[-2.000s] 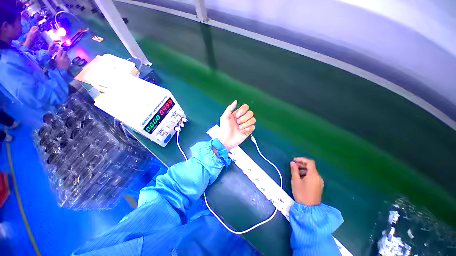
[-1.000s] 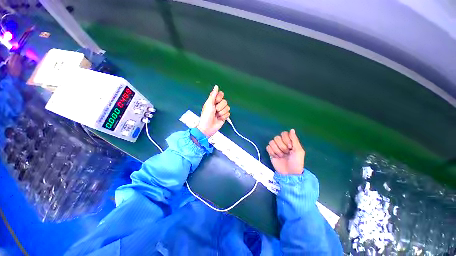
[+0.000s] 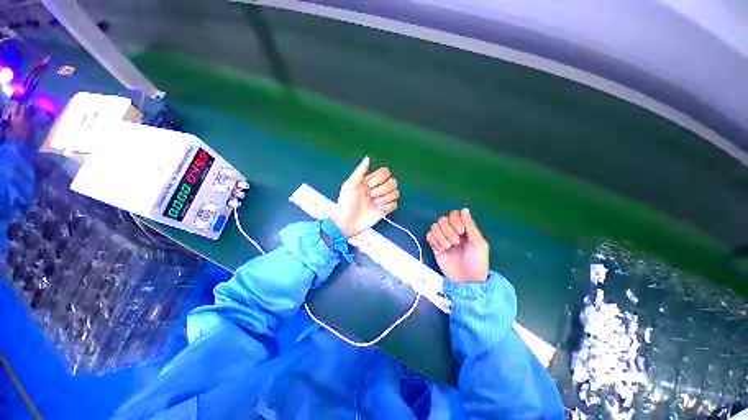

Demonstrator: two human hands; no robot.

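Observation:
My left hand (image 3: 367, 199) is curled, thumb up, above the white label strip (image 3: 394, 261). The thin white lead (image 3: 421, 246) runs into its fingers; the lead's tip is hidden. My right hand (image 3: 461, 248) is beside the strip, to the right, fingers curled in, with nothing visible in it. The lead loops over the strip and back to the power supply (image 3: 156, 176), a white box at left with green and red digits. The strip lies flat on the green surface and passes under my right sleeve. No black unit shows.
A clear blister tray (image 3: 681, 361) at right bears a pile of white scraps (image 3: 607, 353). Stacked blister trays (image 3: 90, 279) stand below the bench edge at left. A pale flat box (image 3: 86, 123) is behind the supply. Part of another worker's blue sleeve (image 3: 15, 176) shows at far left.
The view has shifted, so the supply sits further left. My left hand has moved away from the supply with the lead. My right hand has turned, its fingers now curled more.

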